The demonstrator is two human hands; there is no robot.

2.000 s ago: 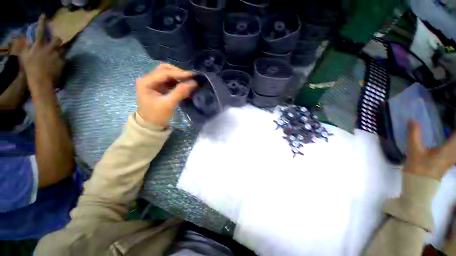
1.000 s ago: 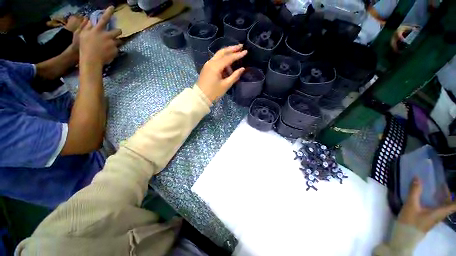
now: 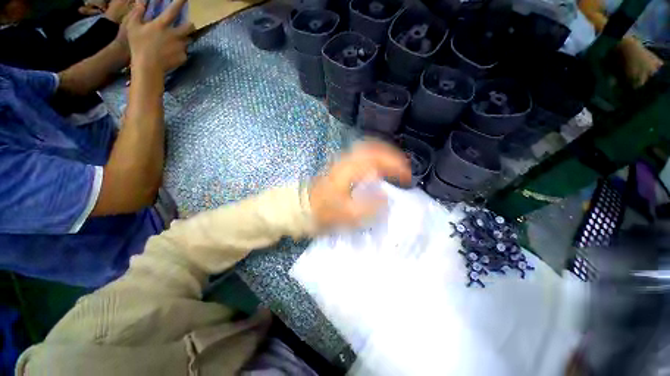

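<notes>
My left hand (image 3: 356, 187) is blurred over the upper left part of the white foam sheet (image 3: 397, 294), in front of the cups; its thumb and fingers are apart and nothing shows in them. A pile of small black clips with pale round centres (image 3: 491, 246) lies on the sheet's right part. Dark grey housing cups (image 3: 474, 158) stand in stacks behind the sheet, open side up. A large blurred dark unit (image 3: 632, 308) is at the lower right edge. A small skin-toned patch, possibly my right hand (image 3: 577, 363), shows beside it; its grip cannot be told.
Bubble wrap (image 3: 235, 125) covers the bench on the left. A person in a blue shirt (image 3: 44, 161) works there with an arm over the bench. One low cup (image 3: 267, 31) stands apart at the back. A green post (image 3: 624, 139) and a black strip with pale dots (image 3: 599, 220) are at right.
My left hand has moved from the cup stacks down and towards the sheet. A cup seen at its fingers earlier is no longer there. The unit at the right has come closer and lower, covering the right hand.
</notes>
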